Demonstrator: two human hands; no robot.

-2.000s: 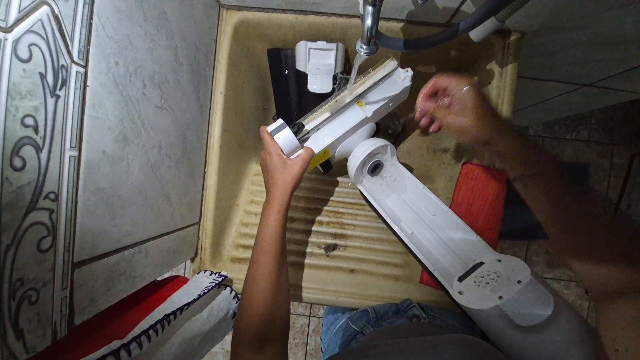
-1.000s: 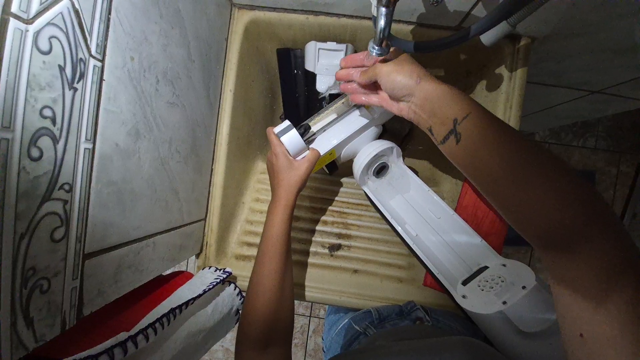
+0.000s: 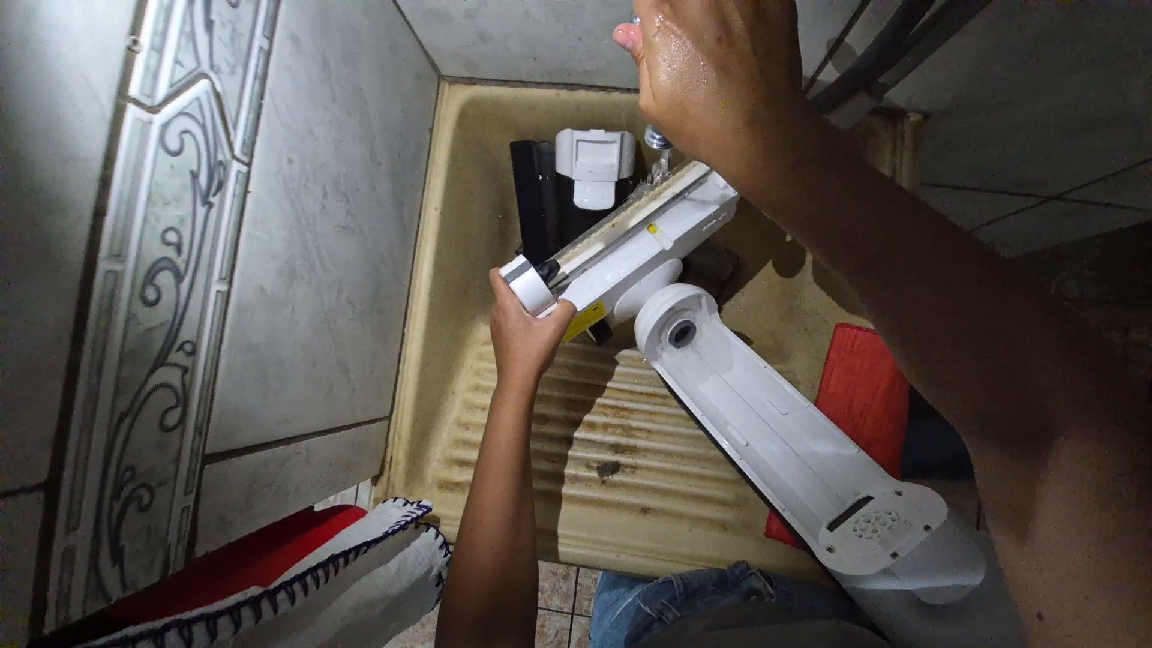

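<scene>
A white plastic floor-cleaner head (image 3: pixel 630 256) lies tilted over a beige laundry sink (image 3: pixel 423 297), joined to a long white body (image 3: pixel 774 423) that reaches down to the right. My left hand (image 3: pixel 531 333) grips the head's lower-left end, at its grey-and-white cap (image 3: pixel 529 286). Water runs from the metal faucet (image 3: pixel 658 137) onto the head's upper end. My right hand (image 3: pixel 711 81) is raised over the faucet, wet, its fingers mostly hidden; whether it grips the faucet's top cannot be told.
A white plastic part (image 3: pixel 595 162) and a black part (image 3: pixel 535 202) lie in the basin behind the head. Red cloth (image 3: pixel 859 396) is at the right edge. A grey hose (image 3: pixel 886 54) runs at top right. A white cloth with dark stitched edging (image 3: pixel 360 576) is at lower left.
My right hand has moved up from the water stream under the faucet to above the faucet. My left hand keeps its hold on the cleaner head.
</scene>
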